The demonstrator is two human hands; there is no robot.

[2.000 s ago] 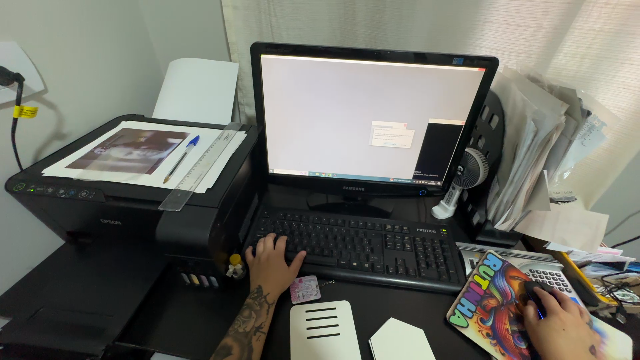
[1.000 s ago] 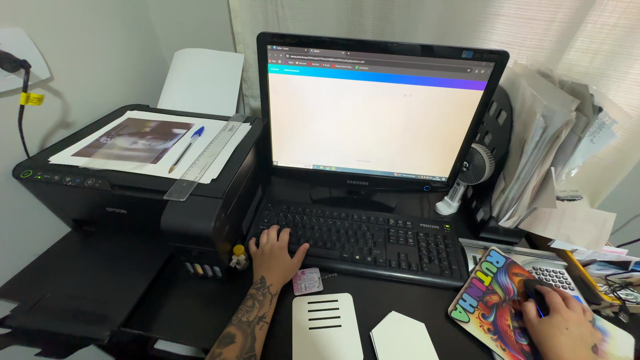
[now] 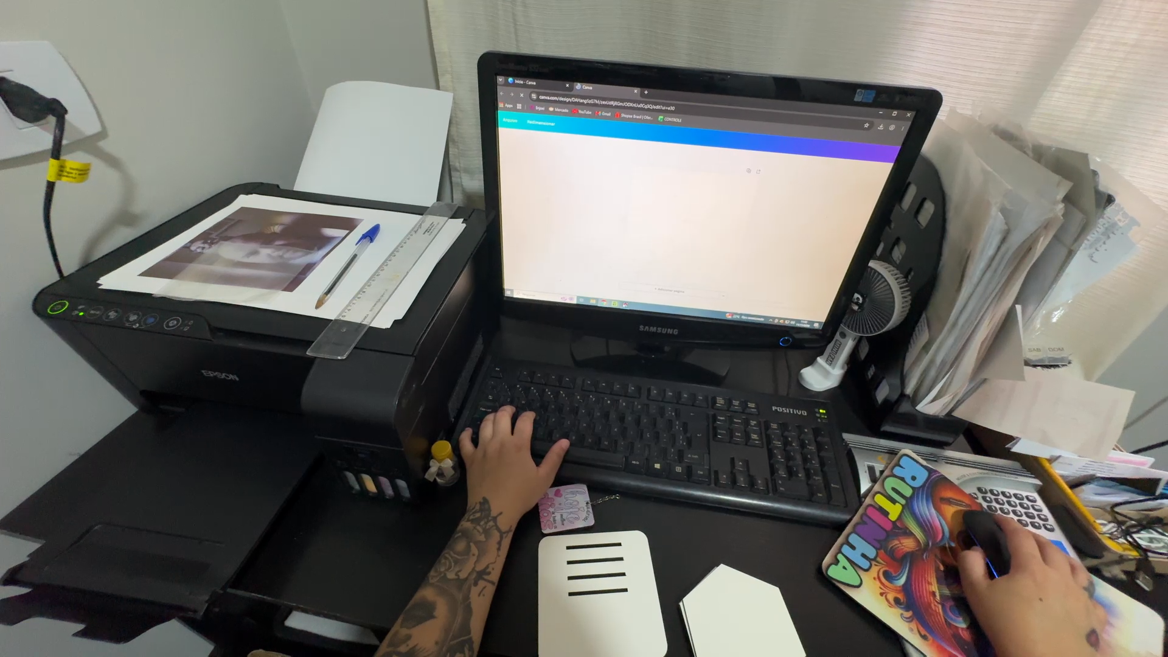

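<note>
My left hand (image 3: 511,461) rests with fingers apart on the left end of a black keyboard (image 3: 639,424). On the right, my right hand (image 3: 1031,575) is closed over a black computer mouse (image 3: 987,540), which sits on a colourful printed mouse pad (image 3: 899,557). Behind the keyboard stands a Samsung monitor (image 3: 675,228) showing a mostly blank browser page with a blue-to-purple band. A small pink card (image 3: 566,508) with a chain lies by my left thumb. Two white card cutouts, one with slots (image 3: 598,616) and one with angled corners (image 3: 741,616), lie at the front edge.
An Epson printer (image 3: 228,365) stands at left, bearing printed sheets (image 3: 255,251), a blue pen (image 3: 349,265) and a clear ruler (image 3: 383,278). Right of the monitor are a small fan (image 3: 876,297) and upright bagged papers (image 3: 990,265). A calculator (image 3: 1013,506) lies partly under the mouse pad.
Two seconds ago the screen was pale with a small dialog box and a dark window; it now shows a browser page. Both hands have stayed in about the same places.
</note>
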